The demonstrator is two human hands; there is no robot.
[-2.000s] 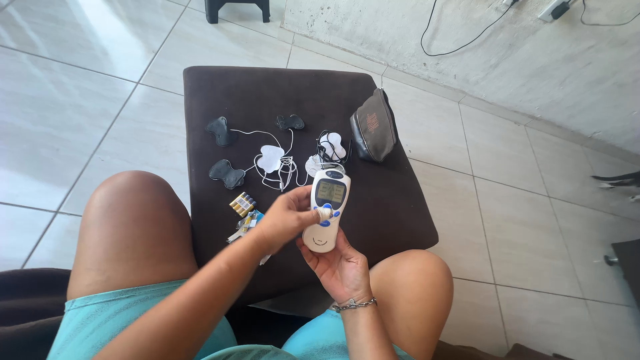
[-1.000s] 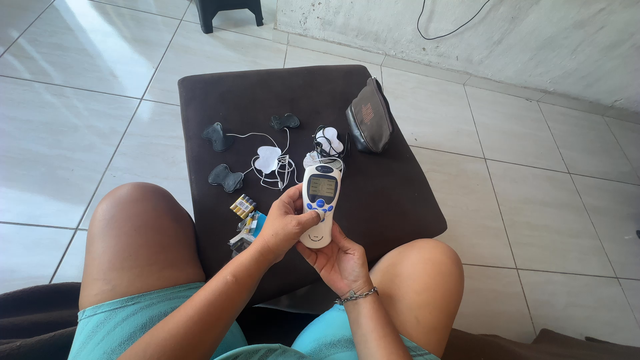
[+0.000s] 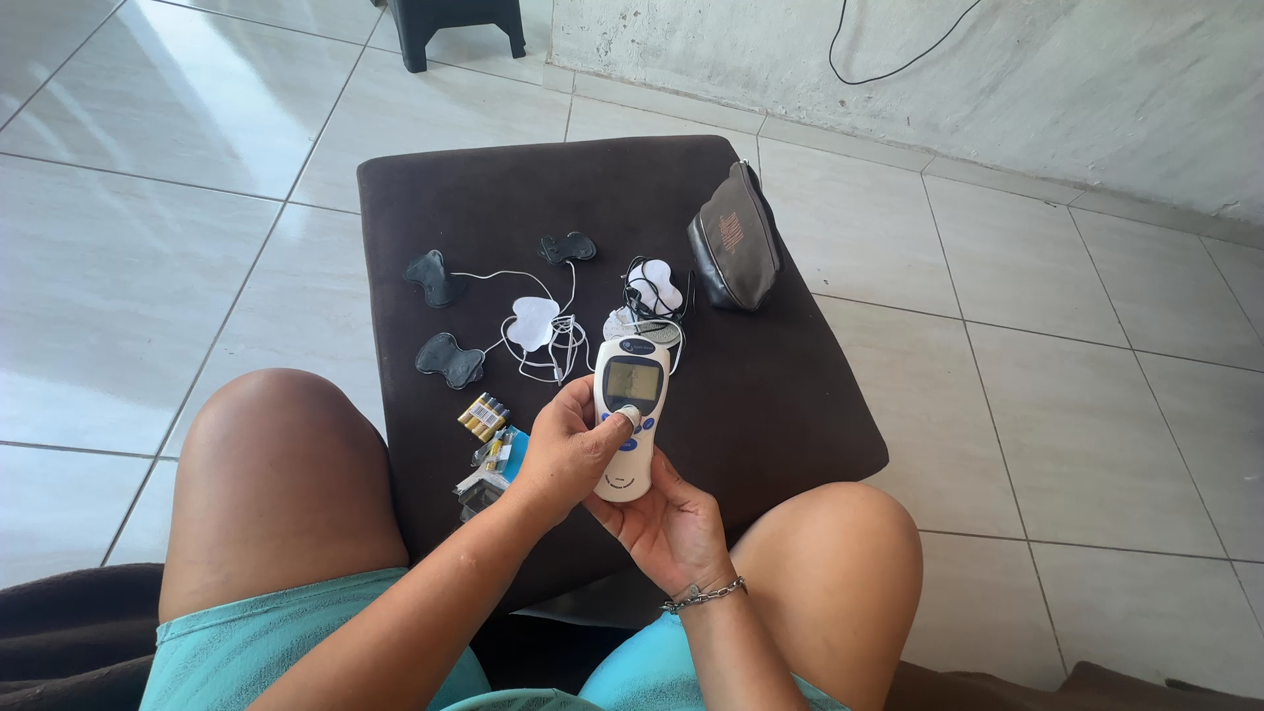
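Observation:
A white handheld electrotherapy unit [image 3: 627, 474] with a small display and blue buttons is held upright over a dark padded ottoman [image 3: 553, 202]. My left hand [image 3: 568, 444] grips its left side, the thumb on the button area. Around its lower end is my right hand [image 3: 671, 523], palm up, with a chain bracelet at the wrist. Beyond the unit lie a white electrode pad [image 3: 533, 323] among coiled white leads, and another white pad [image 3: 654, 286] wrapped in black cable. Dark butterfly-shaped pads [image 3: 450, 359] are spread to the left, some joined to the white leads.
A dark zip pouch [image 3: 736, 237] stands at the ottoman's right edge. Several batteries [image 3: 484, 417] and opened packaging [image 3: 484, 489] lie left of my hands. My bare knees flank the ottoman. A black plastic stool [image 3: 459, 25] and a wall with a hanging cable [image 3: 869, 81] are farther off.
Both hands keep hold of the unit in much the same pose. The unit's display showed dark markings earlier and now looks mostly blank.

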